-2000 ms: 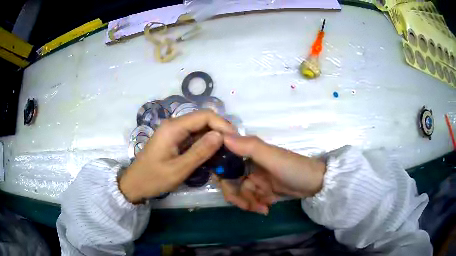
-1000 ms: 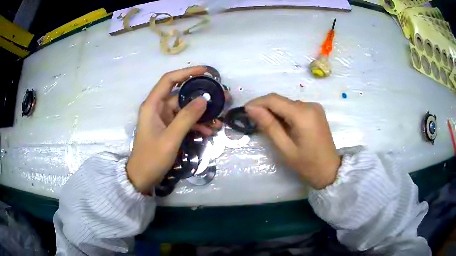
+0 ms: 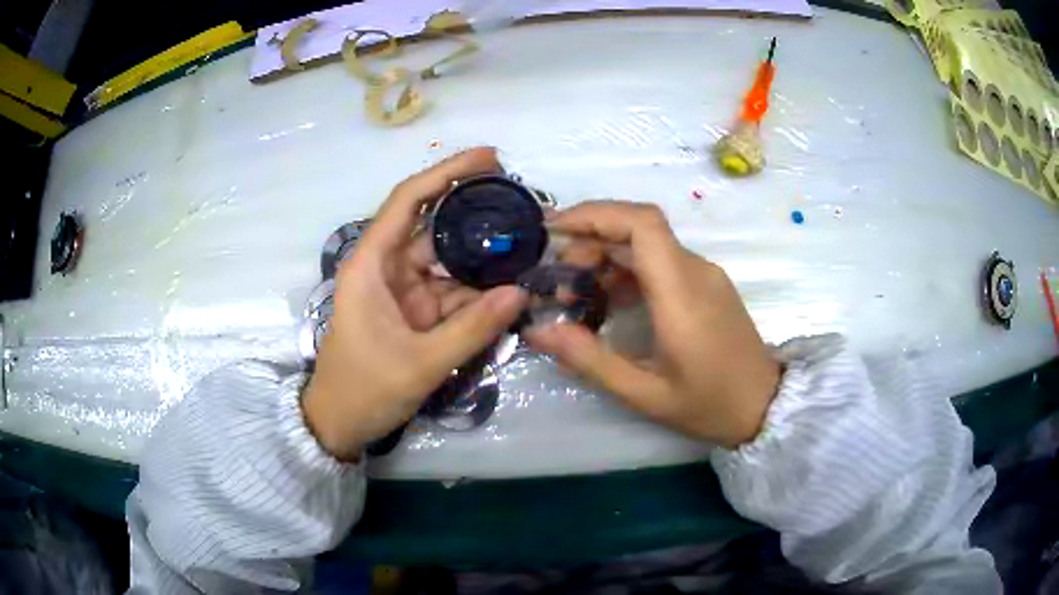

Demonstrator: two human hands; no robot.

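Observation:
My left hand (image 3: 395, 320) holds a black round watch case (image 3: 488, 233) with metal lugs at its rim, its dark face turned up and a small blue spot near the middle. My right hand (image 3: 685, 331) holds a dark flat ring (image 3: 563, 296) between thumb and fingers, just right of and below the case. The fingers partly hide the ring. Dark and shiny flat rings (image 3: 470, 401) lie in an overlapping pile under and beside my left hand, which hides much of it.
An orange screwdriver (image 3: 757, 105) lies at the far right. Tan rings (image 3: 393, 99) lie at the far side by a white board (image 3: 302, 49). Yellow sheets (image 3: 987, 110) are at far right. Dark cases lie at left (image 3: 66, 243) and right (image 3: 999, 289). A blue bit (image 3: 797, 217) is on the bench.
Since one second ago, the case has shifted slightly right, with a blue spot now showing where a white one did. My right hand has moved left, bringing the ring close to the case.

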